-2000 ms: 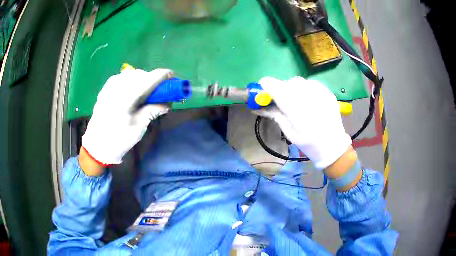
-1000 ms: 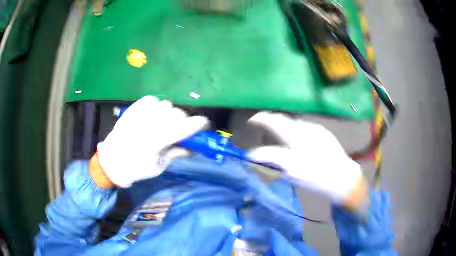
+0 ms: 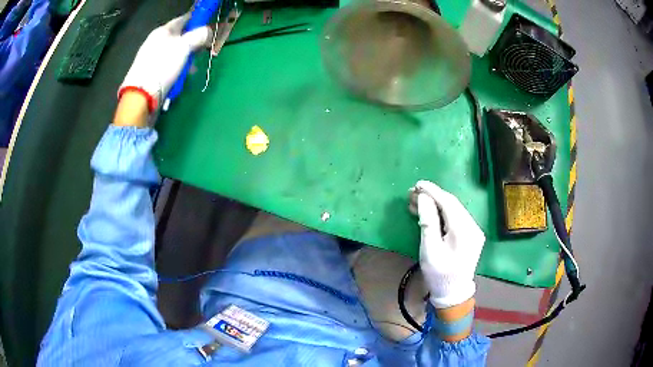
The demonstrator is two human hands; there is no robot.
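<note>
My left hand [image 3: 155, 68], in a white glove, holds the long blue desoldering pump [image 3: 203, 16] at the upper left of the green mat; the pump's top end is cut off by the picture's edge. My right hand [image 3: 447, 244], in a white glove, is over the mat's front edge at the right, fingertips drawn together; whether they pinch something small cannot be told. A yellow lump [image 3: 257, 140] lies on the mat between the hands. The soldering iron [image 3: 542, 172] sits in its dark stand [image 3: 517, 136] at the right, above the yellow sponge [image 3: 525, 207].
The fume hood cone [image 3: 396, 61] hangs at top centre. Black tweezers [image 3: 268, 34] lie at the upper left. A black fan [image 3: 535, 56] and a white bottle [image 3: 483, 25] stand at the rear right. A dark slim tool [image 3: 477, 136] lies beside the stand. A green board [image 3: 89, 46] lies on the conveyor.
The pump, open between both hands earlier, is now in my left hand alone, moved to the upper left. My right hand has let go of it. The view has shifted, showing more of the rear.
</note>
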